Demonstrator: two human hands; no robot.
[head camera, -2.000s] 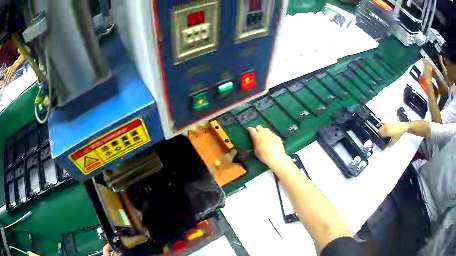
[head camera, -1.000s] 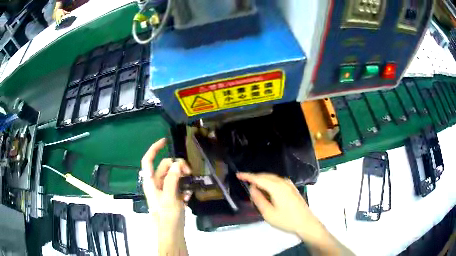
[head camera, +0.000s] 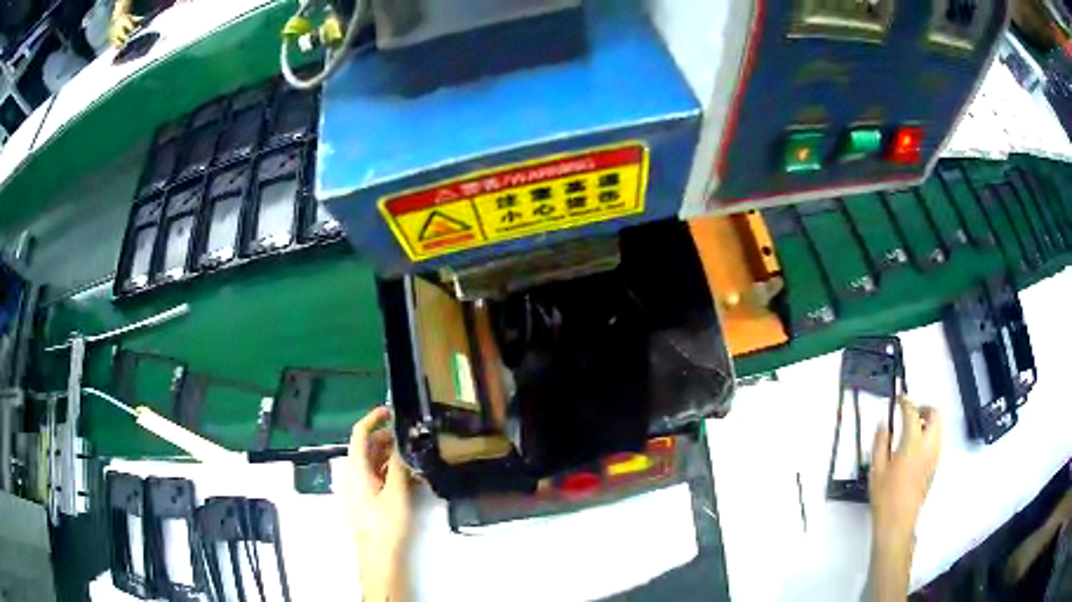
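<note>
The press fixture, a black-lined box, stands under the blue press head. A tan block shows on its left side, and dark wrinkled lining covers its right side. My left hand is at the fixture's front left corner; its fingertips are partly hidden, so I cannot tell whether it holds anything. My right hand is on the white paper at the right, its fingers closed on the right edge of a black phone housing, which lies flat.
Two overlapping housings lie further right. Thin frames line the green mat behind. An orange-brown block adjoins the fixture. At left are a housing tray, thin frames, a white-yellow corded tool and more housings.
My right hand has moved from the fixture to the housing at right. My left hand has lowered to the fixture's corner. The long thin piece seen over the fixture between my hands no longer shows there.
</note>
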